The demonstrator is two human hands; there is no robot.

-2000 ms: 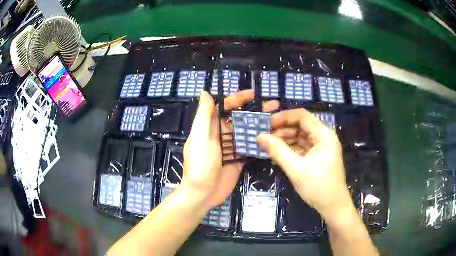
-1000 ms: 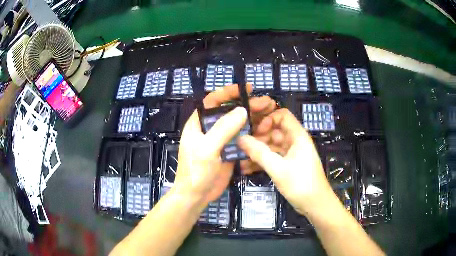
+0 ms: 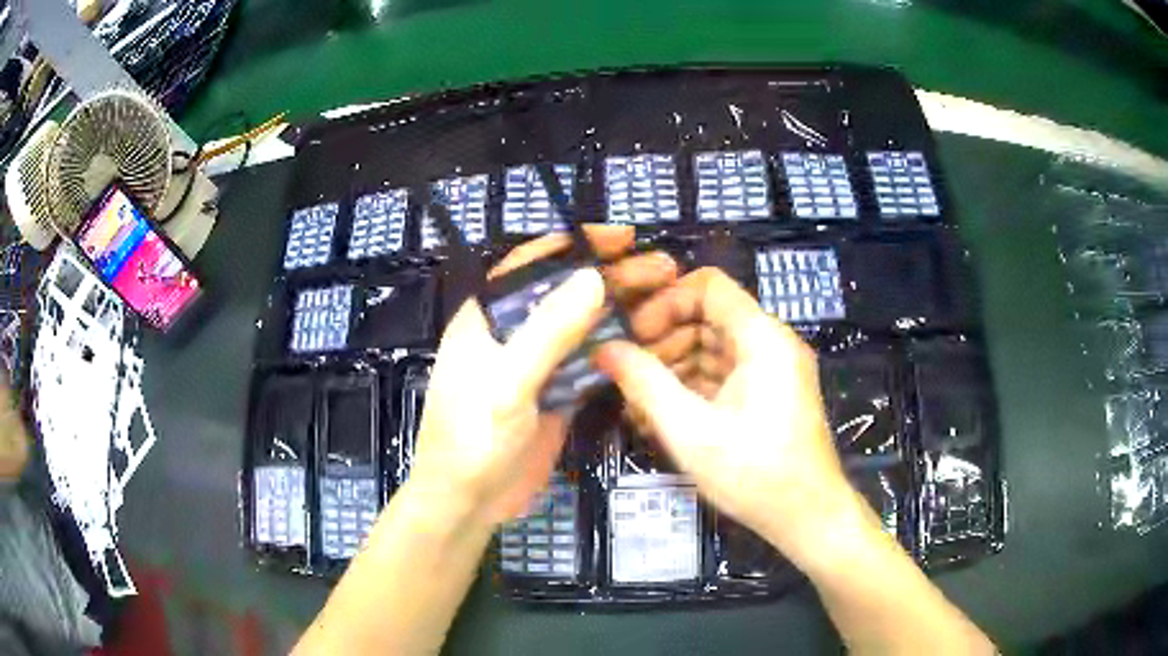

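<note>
My left hand (image 3: 493, 397) holds a thin black phone housing (image 3: 564, 192) over the middle of the black blister tray (image 3: 538, 112). A keypad (image 3: 576, 374) lies in the housing, partly hidden by my left thumb, which presses on its upper part. My right hand (image 3: 711, 404) is at the keypad's right side, its thumb on the keypad and its other fingers curled behind. Keypads (image 3: 731, 186) sit in the tray's back row, and others lie in the middle and front rows. A pale keypad piece (image 3: 653, 529) is in a front pocket. Both hands are slightly blurred.
A small fan (image 3: 113, 154) and an upright smartphone (image 3: 138, 260) stand at the left. White cut-out frames (image 3: 87, 397) are heaped below them. A clear tray (image 3: 1140, 449) is at the right edge. A green surface runs behind the black tray.
The keypad was held by my right hand beside the housing; now it is in the housing, under both thumbs. Since one second ago, both hands and the housing have shifted slightly left and the housing has tilted.
</note>
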